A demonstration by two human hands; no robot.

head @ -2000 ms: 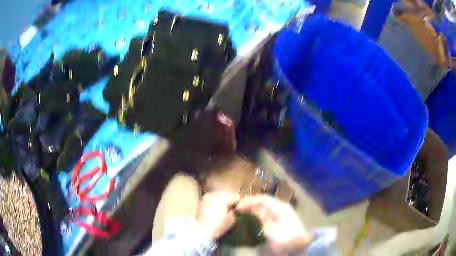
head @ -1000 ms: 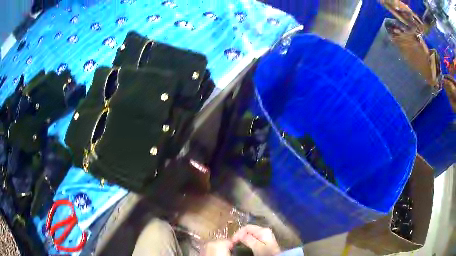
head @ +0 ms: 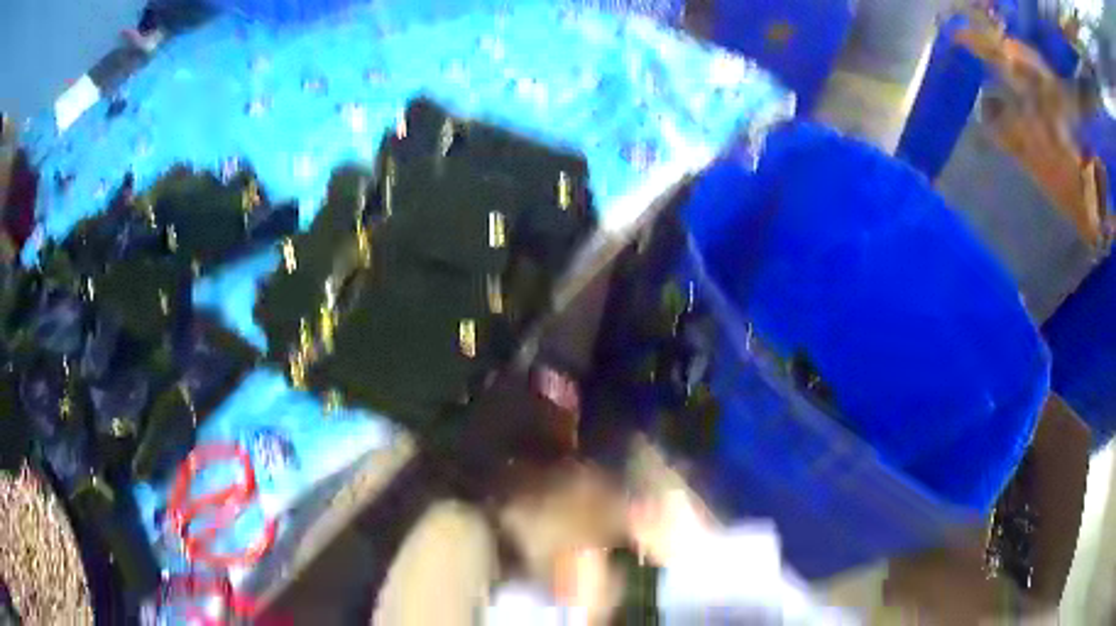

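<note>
The picture is blurred. My left hand [head: 583, 580] is at the bottom edge, partly cut off, against a small dark green velvet pouch [head: 636, 589] over my lap. My right hand [head: 667, 511] is just above and to the right of that pouch, with a pale sleeve behind it; its fingers are smeared, so its grip cannot be told. A stack of dark green pouches [head: 428, 269] with gold dots and gold trim lies at the table's right edge. A loose heap of dark pouches [head: 135, 294] lies to its left.
A light blue printed cloth [head: 306, 116] covers the table. Red-handled scissors [head: 218, 504] lie at the near edge. A tall open blue bin [head: 857, 318] stands right, with a cardboard box [head: 1059, 489] beyond it. A round tray [head: 39, 550] shows lower left.
The view has shifted, so the table and bin sit further right in the picture than one second ago. My right hand has moved up and away from my left.
</note>
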